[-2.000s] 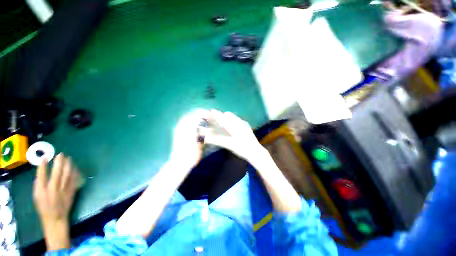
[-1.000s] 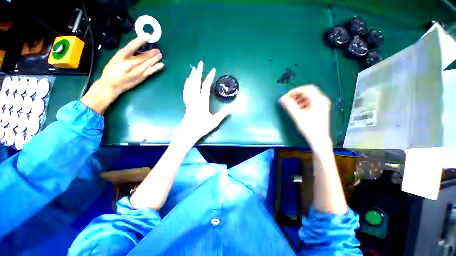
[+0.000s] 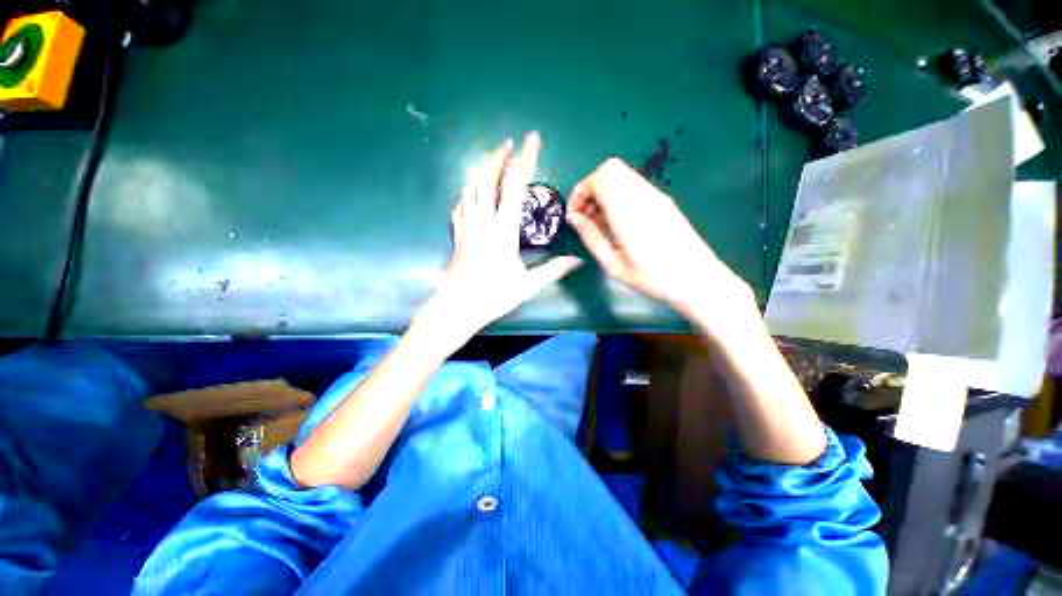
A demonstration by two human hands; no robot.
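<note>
A round black housing (image 3: pixel 543 215) with a spoked, shiny face lies on the green bench in front of me. My left hand (image 3: pixel 491 233) is beside it, fingers extended and thumb spread below it, covering its left edge; I see no closed grip. My right hand (image 3: pixel 635 233) is just right of the housing, fingertips bent together near its edge. Whether a small part is between those fingertips is hidden. A loose pile of tiny dark bits (image 3: pixel 659 161) lies behind my right hand.
Several black housings (image 3: pixel 813 84) stand clustered at the back right. An open carton (image 3: pixel 897 245) with a label is at the right bench edge. A yellow button box (image 3: pixel 40 61) is at the far left. A brown carton (image 3: pixel 233 405) is below the bench, left.
My right hand has moved left from the tiny bits to the housing. My left hand has come up against the housing. The neighbour's hand and white ring have left the view.
</note>
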